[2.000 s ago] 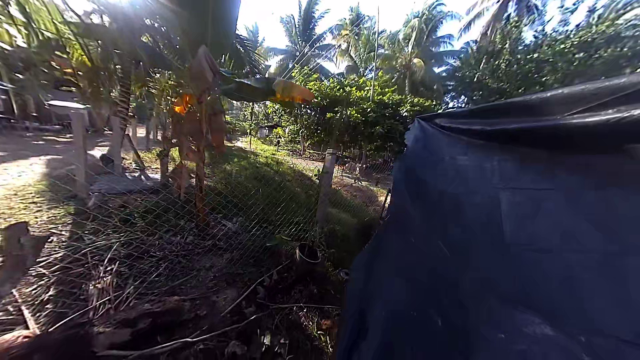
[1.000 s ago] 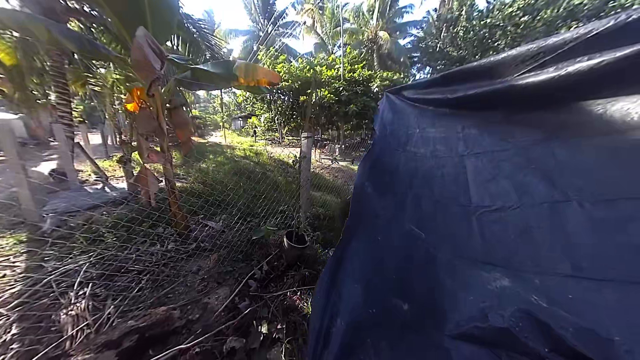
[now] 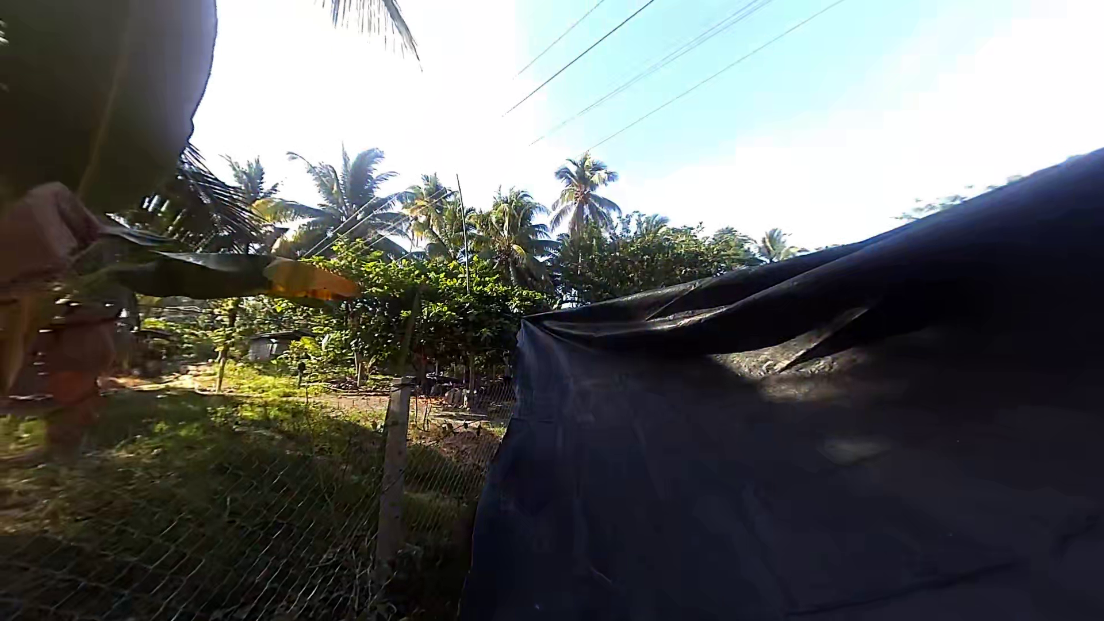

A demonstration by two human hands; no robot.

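Neither my left hand nor my right hand shows in the head view, so what they hold or touch is hidden. A dark plastic tarpaulin (image 3: 690,483) fills the right side, hanging in a broad sheet with folds along its sloping upper edge. Its left edge comes down just right of a fence post (image 3: 394,474). Wire mesh fencing (image 3: 224,543) runs across the lower left, meeting that post.
A banana plant's large leaf (image 3: 103,95) and a drooping, partly yellowed leaf (image 3: 310,279) hang close at the left. Grass (image 3: 198,431) lies behind the fence. Coconut palms (image 3: 585,194) and leafy trees stand farther back, with overhead wires (image 3: 578,59) above.
The view has tilted up, showing more sky and wires. The bucket-like container and fallen branches seen earlier at the fence's foot are out of view.
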